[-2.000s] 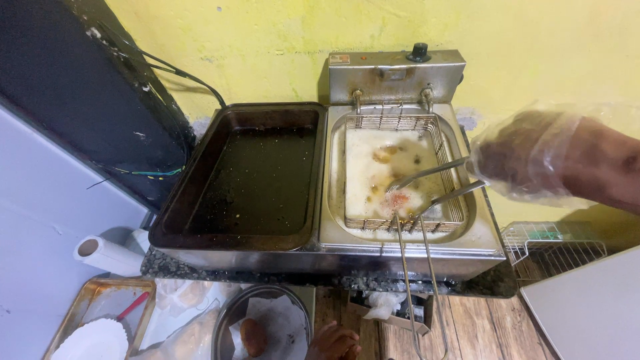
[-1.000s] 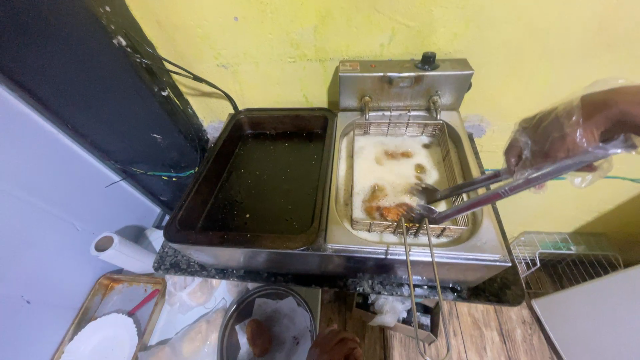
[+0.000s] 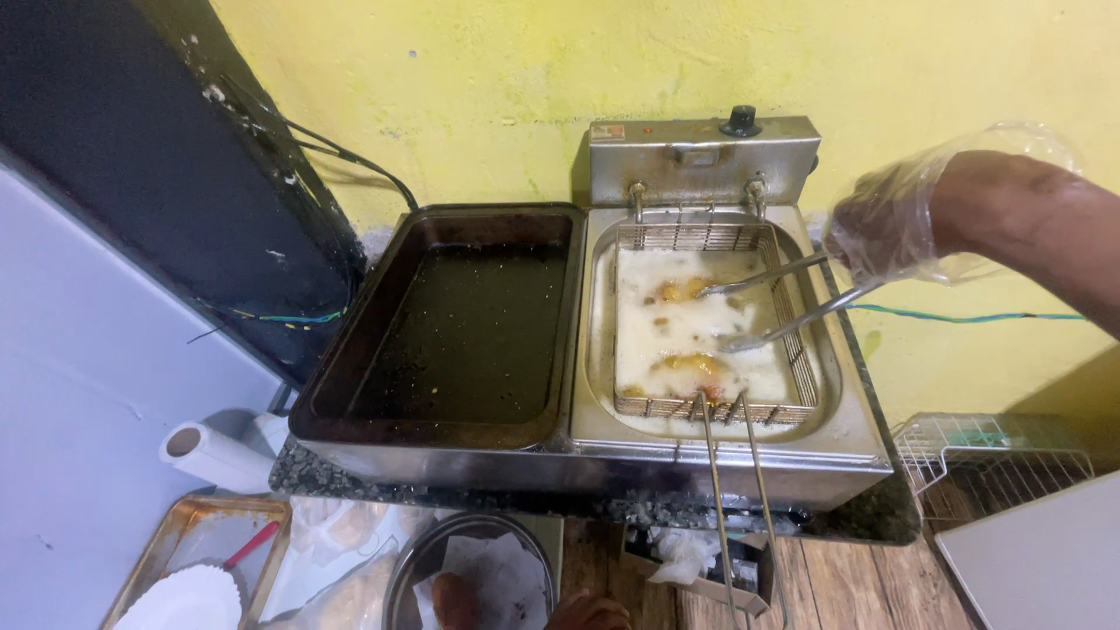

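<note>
My right hand, in a clear plastic glove, grips metal tongs at the right of the electric deep fryer. The spread tong tips dip into the foaming oil inside the wire fryer basket. One golden fried piece floats beside the upper tip, another lies nearer the basket's front. At the bottom edge, my left hand shows only in part, next to a round dark pan. That pan is lined with white paper and holds a browned fried piece.
A dark rectangular tray covers the fryer's left side. Below left are a paper roll, a metal tray with a white paper plate, and bagged food. The basket's long handle juts over the counter edge.
The tongs' tips were together at a browned piece near the basket's front a second ago; now they are apart. My right hand has turned at the wrist. My left hand stays at the bottom edge.
</note>
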